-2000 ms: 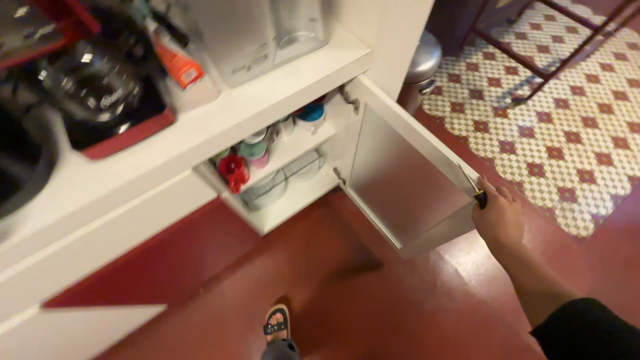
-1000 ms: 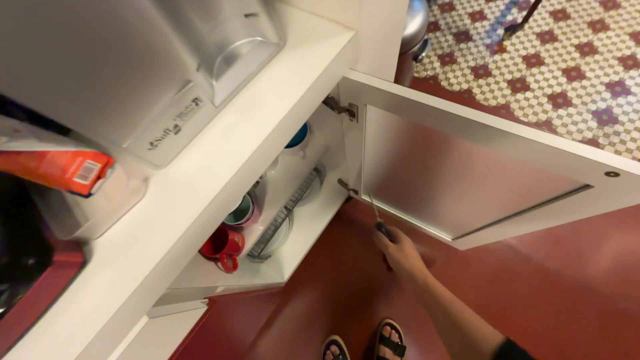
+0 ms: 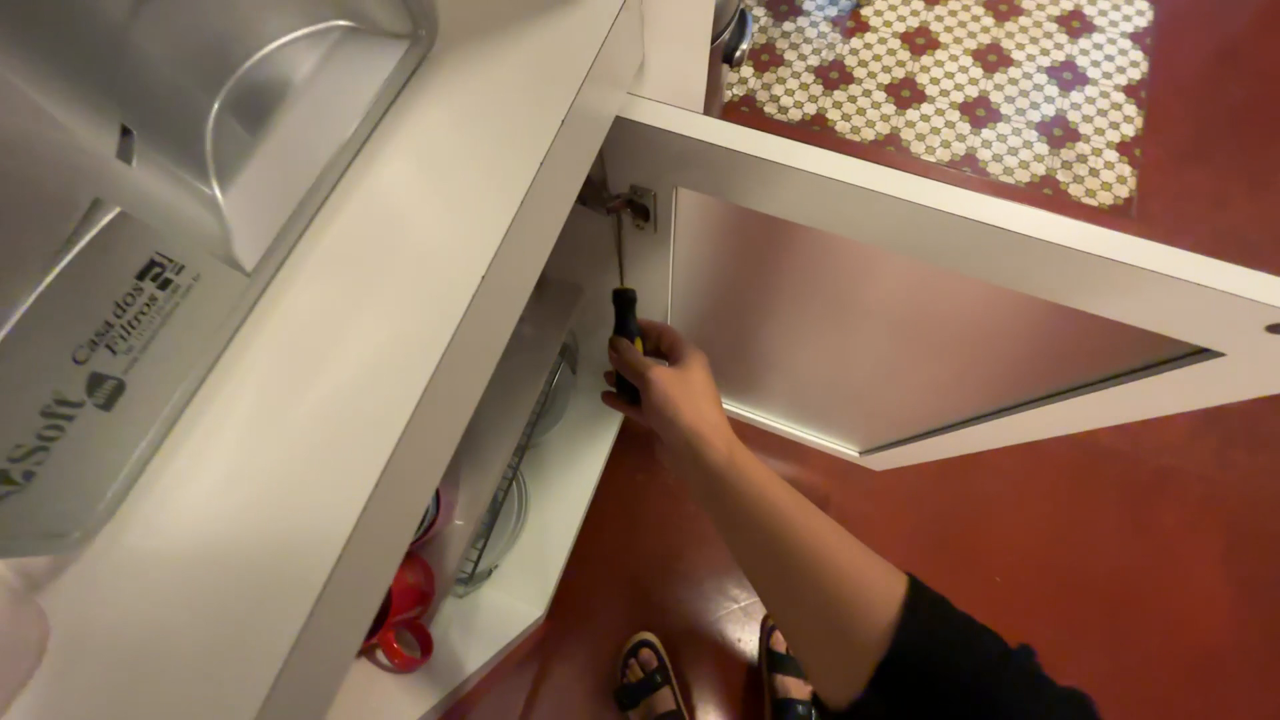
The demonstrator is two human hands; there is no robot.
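Observation:
My right hand [image 3: 665,385] grips the black and yellow handle of a screwdriver [image 3: 625,320]. Its thin metal shaft points up to the upper metal hinge [image 3: 638,207] of a white cabinet door [image 3: 950,215], with the tip at or very near the hinge; exact contact cannot be told. The door stands wide open and has a frosted panel [image 3: 900,330] in its frame. My left hand is not in view, unless it is the blurred skin-toned patch at the lower left edge, which I cannot make out.
Inside the cabinet are a red mug [image 3: 405,600], a wire rack [image 3: 510,480] and glass dishes [image 3: 500,520]. A clear plastic container [image 3: 130,390] bearing writing stands on the white countertop [image 3: 400,270]. My sandalled feet [image 3: 648,680] are below, on the red floor.
The right hand with the screwdriver has moved from the door's outer edge to the lower hinge area, then up to the upper hinge. The view has come closer to the cabinet.

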